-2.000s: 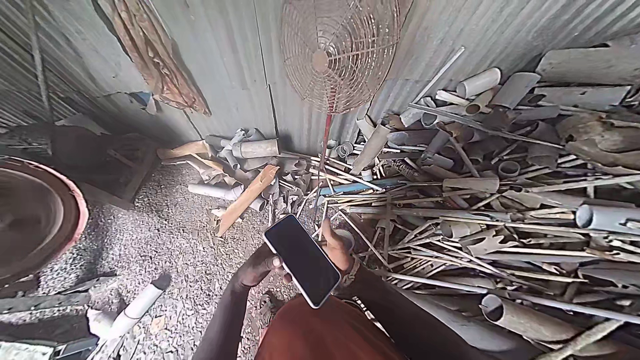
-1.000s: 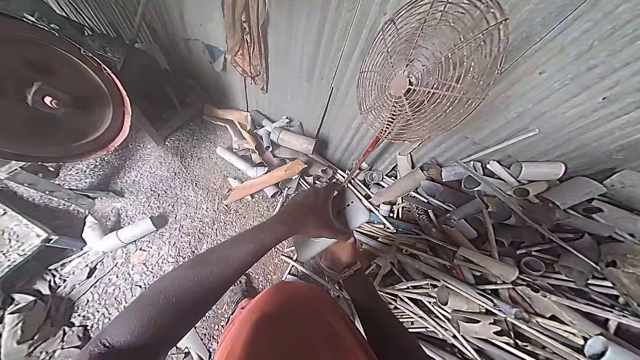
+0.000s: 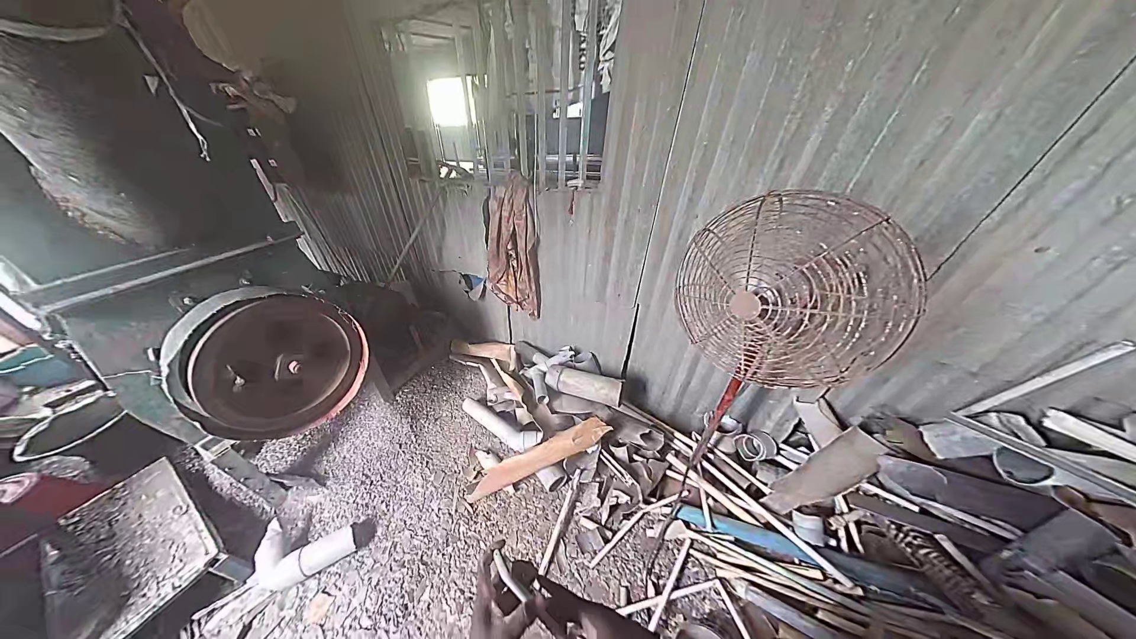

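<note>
At the bottom centre of the head view, my left hand (image 3: 495, 596) has its fingers curled round a small pale curved piece (image 3: 511, 577), perhaps plastic pipe. Close against its right side is my right hand (image 3: 581, 611), dark and blurred; its grip cannot be made out. The frame's lower edge cuts off both hands. Above them, a tan flat strip (image 3: 537, 460) lies on scrap pipe pieces. To the right spreads a heap of thin rods and broken pipes, with a blue pipe (image 3: 745, 530) among them.
A rusty wire-cage fan (image 3: 799, 293) on a red stand rises by the corrugated metal wall (image 3: 799, 106). At left is a machine with a round dark wheel (image 3: 271, 364). Near it are a metal tray (image 3: 133, 550) of chips and a white pipe fitting (image 3: 311, 557). A brown cloth (image 3: 512, 248) hangs on the wall.
The phone held in both hands two seconds ago is no longer seen. One second ago my hands were together at a larger pale piece. The view has tilted up, bringing in the wall window.
</note>
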